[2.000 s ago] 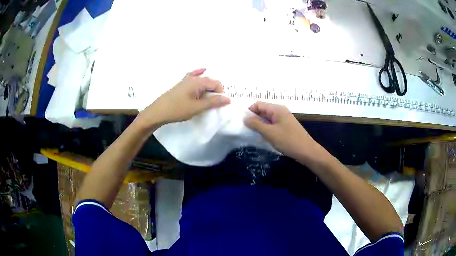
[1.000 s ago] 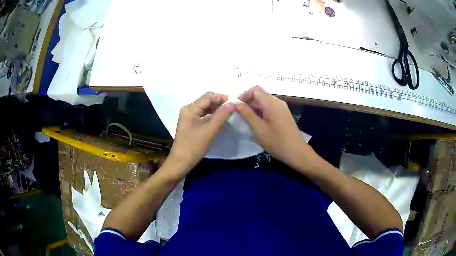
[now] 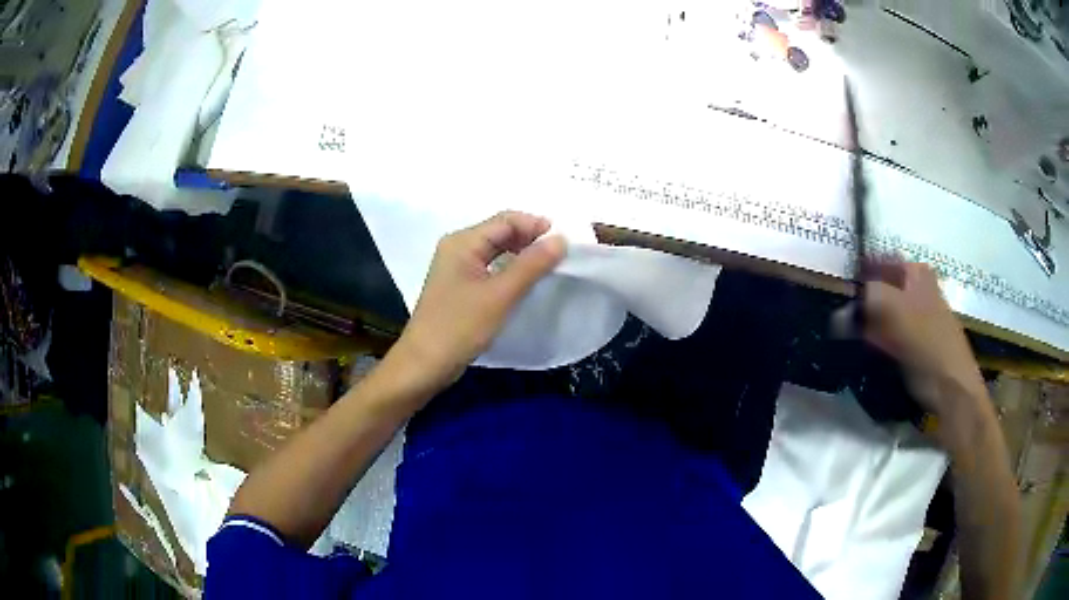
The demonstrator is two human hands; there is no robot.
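Observation:
A white fabric piece (image 3: 545,325) hangs over the table's front edge and above my lap, with one flap spread to the right. My left hand (image 3: 487,281) pinches it between thumb and fingers near the edge. My right hand (image 3: 903,314), blurred, is at the right by the table edge and grips the black scissors (image 3: 858,176) by the handles. The blades point up and away over the table. The scissors are apart from the fabric. Whether the blades are open I cannot tell.
The white table (image 3: 457,94) has ruler marks along its front. Crumpled white pieces (image 3: 158,135) lie at the left end. A small metal tool (image 3: 1034,244) lies far right. A yellow bar (image 3: 217,328) and cardboard box (image 3: 264,410) are below left. White cloth (image 3: 862,486) lies low right.
My right hand has let go of the fabric, moved right and taken the scissors off the table. My left hand still pinches the fabric, whose right part now hangs loose.

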